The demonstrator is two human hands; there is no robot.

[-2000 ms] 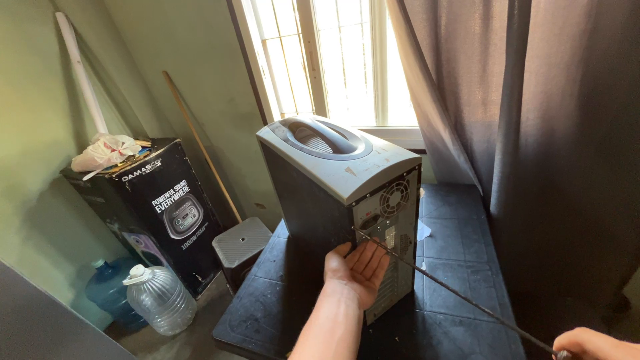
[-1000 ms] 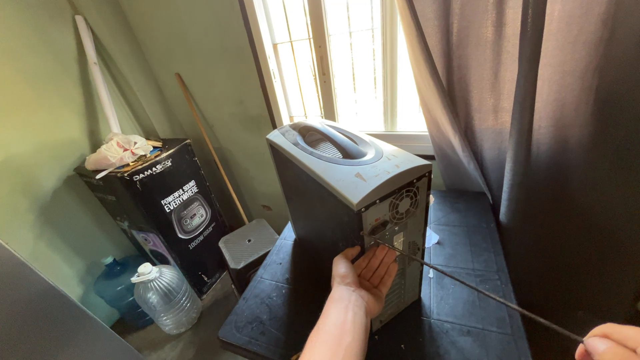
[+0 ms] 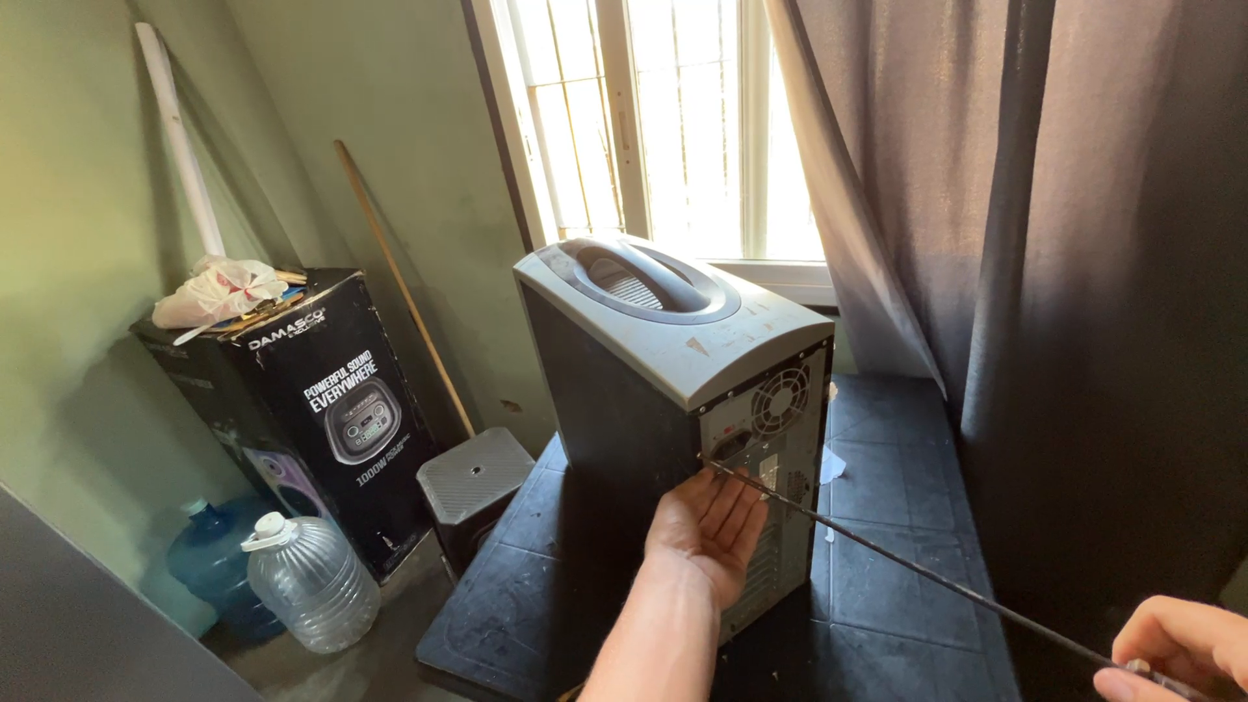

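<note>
A desktop computer tower [image 3: 624, 419] with a grey handled top stands on a dark table [image 3: 887, 468], its rear panel with the fan grille [image 3: 781, 399] turned towards the right. A long, thin dark rod or cable [image 3: 907, 564] runs from the rear edge of the tower down to the lower right. My left hand [image 3: 710, 531] is palm up with fingers slightly curled, just under the rod's far end by the rear panel; whether it touches the rod cannot be told. At the lower right edge, my right hand [image 3: 1175, 648] pinches the near end, partly cut off by the frame.
Left of the table stand a small grey-topped stool [image 3: 476, 473], a black speaker box [image 3: 327, 419] with a plastic bag [image 3: 219, 292] on it, a clear jug [image 3: 312, 585] and a blue jug [image 3: 210, 561]. A wooden stick [image 3: 405, 288] leans on the wall. A curtain [image 3: 907, 175] hangs at right.
Both hands keep nearly the same places relative to the tower, the right still on the near end of the rod or cable. The view has shifted slightly.
</note>
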